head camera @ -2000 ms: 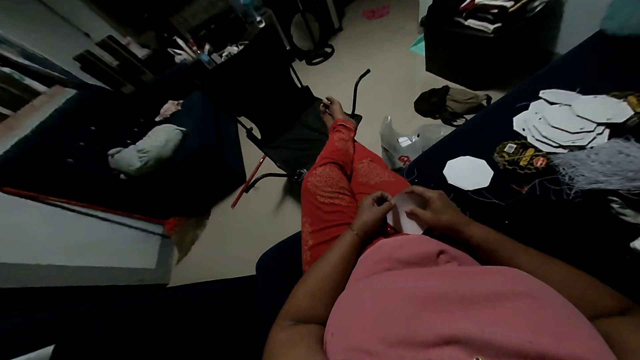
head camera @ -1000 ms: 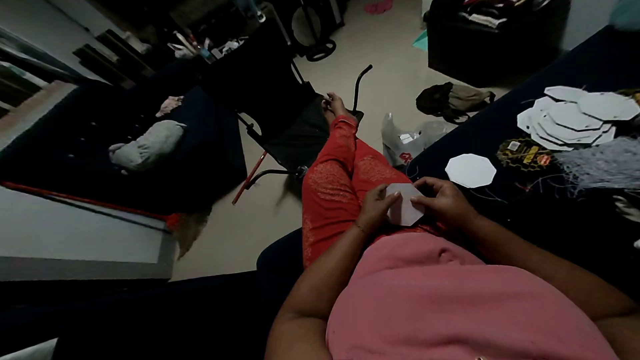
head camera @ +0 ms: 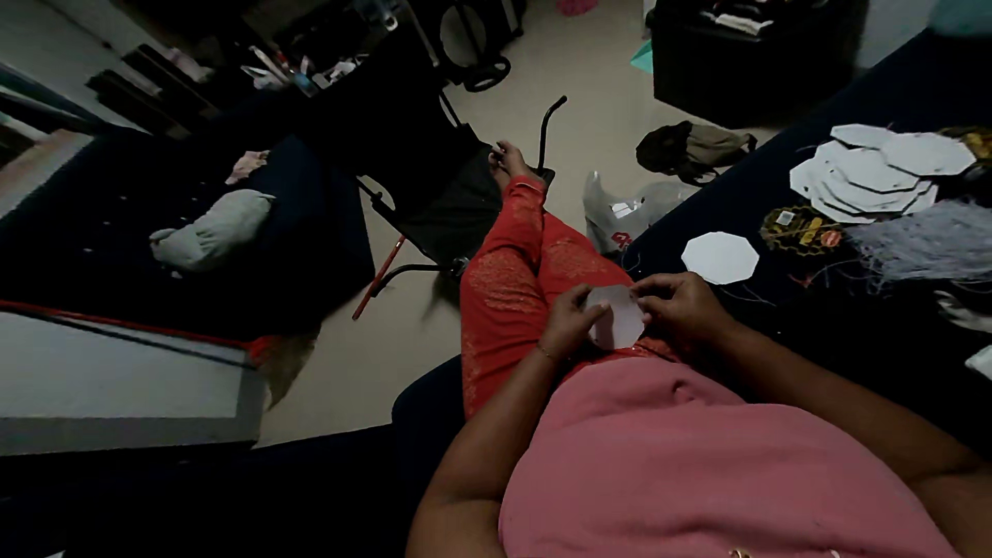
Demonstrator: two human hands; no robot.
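Observation:
Over my lap, my left hand (head camera: 572, 319) grips the left edge of a white polygonal card (head camera: 616, 318), its thumb lying on the face. At the card's upper right edge, the fingertips of my right hand (head camera: 678, 306) are pinched together; any thread between them is too small to tell. Another white polygonal card (head camera: 721, 257) lies on the dark sofa seat to the right. Beyond it are a black and gold piece with a scalloped edge (head camera: 802, 230), a pile of white polygonal cards (head camera: 860, 178) and a tangle of grey threads (head camera: 930, 240).
My legs in red trousers stretch onto a black folding chair (head camera: 449, 201). A clear plastic bag (head camera: 620, 209) and a dark and tan bag (head camera: 694, 151) sit on the floor beside the sofa. Another dark sofa at left holds a grey cloth bundle (head camera: 217, 232).
The card, steeply tilted two seconds ago, now shows more of its face. My right hand has shifted slightly along its upper right edge.

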